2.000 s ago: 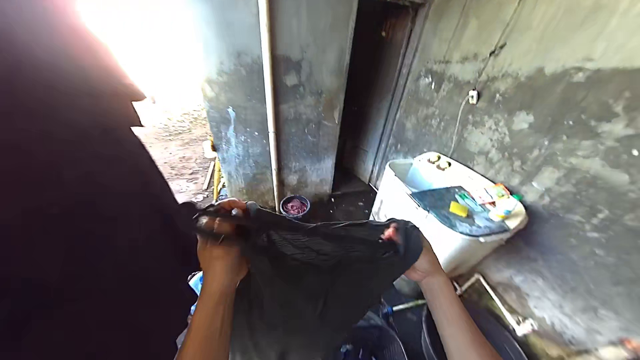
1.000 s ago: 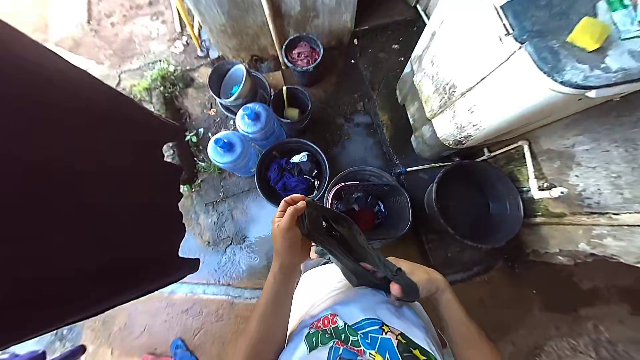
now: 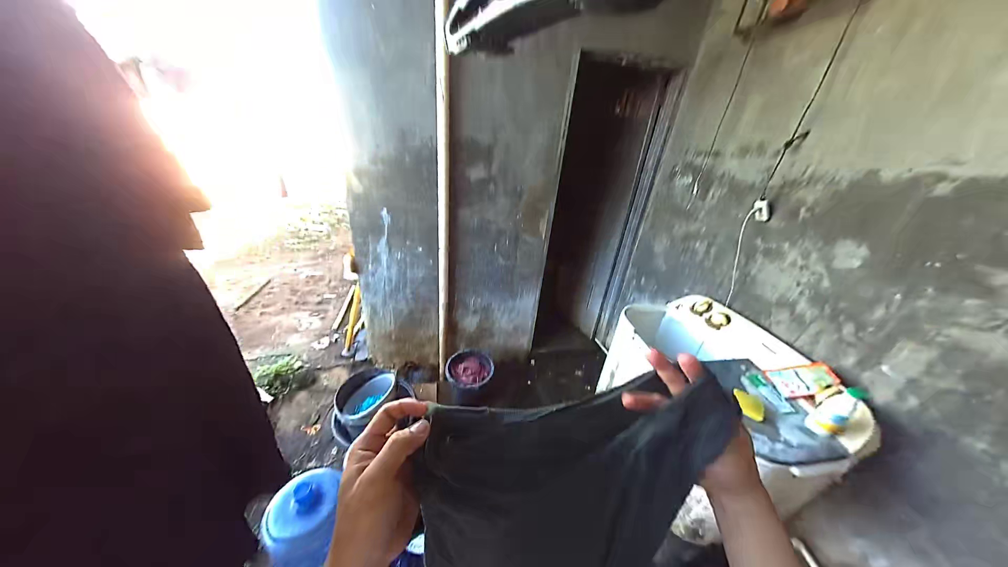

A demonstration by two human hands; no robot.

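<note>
A black cloth garment (image 3: 543,480) hangs spread between my two hands at the lower middle of the head view. My left hand (image 3: 386,472) pinches its upper left corner between thumb and fingers. At the upper right corner, my right hand (image 3: 709,433) has the cloth draped over it, with several fingertips showing above the edge. The lower part of the garment runs out of view at the bottom.
A white washing machine (image 3: 630,354) stands at the right, with a yellow sponge (image 3: 748,405) and packets on its lid. Left of the cloth are a blue water jug (image 3: 303,516) and a bucket (image 3: 365,398). A small tub (image 3: 470,370) sits by the pipe (image 3: 442,197). Dark fabric (image 3: 118,315) hangs at far left.
One second ago the garment was bunched and low between my hands; now it is spread out. The view has swung up from the floor buckets to the wall and doorway.
</note>
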